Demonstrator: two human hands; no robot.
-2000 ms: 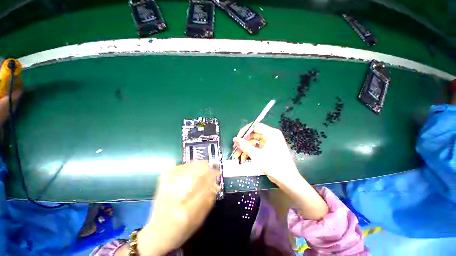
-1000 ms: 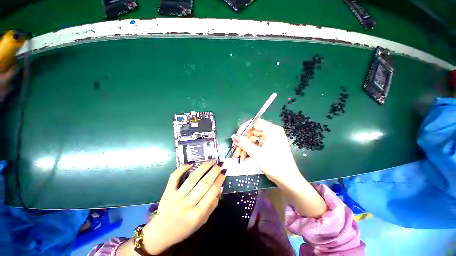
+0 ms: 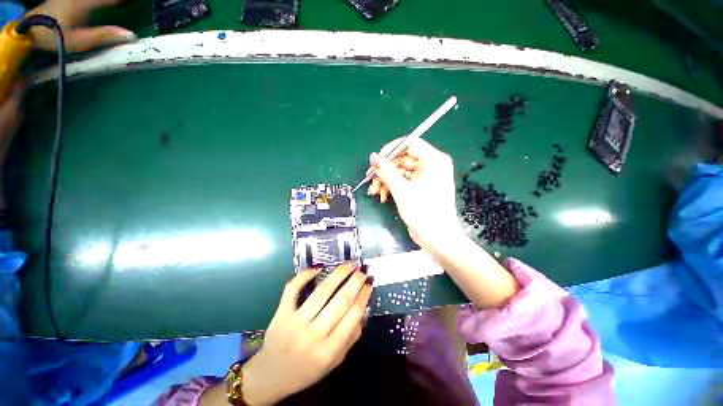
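An open phone (image 3: pixel 326 208) lies on the green bench, its board end away from me and the dark battery below. My left hand (image 3: pixel 321 309) lies over the phone's near end, fingers on it, hiding that part. My right hand (image 3: pixel 412 178) holds slim whitish tweezers (image 3: pixel 428 125); their tip is at the phone's upper right corner. Whether the tip grips anything is too small to tell. A white strip (image 3: pixel 403 268) lies right of the phone, with the clear dot sheet (image 3: pixel 406 296) below it over the bench edge.
Small black parts (image 3: pixel 497 216) lie heaped right of my right hand. A waiting phone (image 3: pixel 613 131) is at the right, others (image 3: pixel 269 11) beyond the white rail (image 3: pixel 357 49). A neighbour's hands and a yellow corded tool (image 3: pixel 11 54) are at the left; a blue sleeve (image 3: pixel 698 218) is at the right.
My right hand and tweezers have moved from beside the white strip up to the phone's upper right corner. My left hand has settled on the near end. A neighbour's hand has appeared at upper left.
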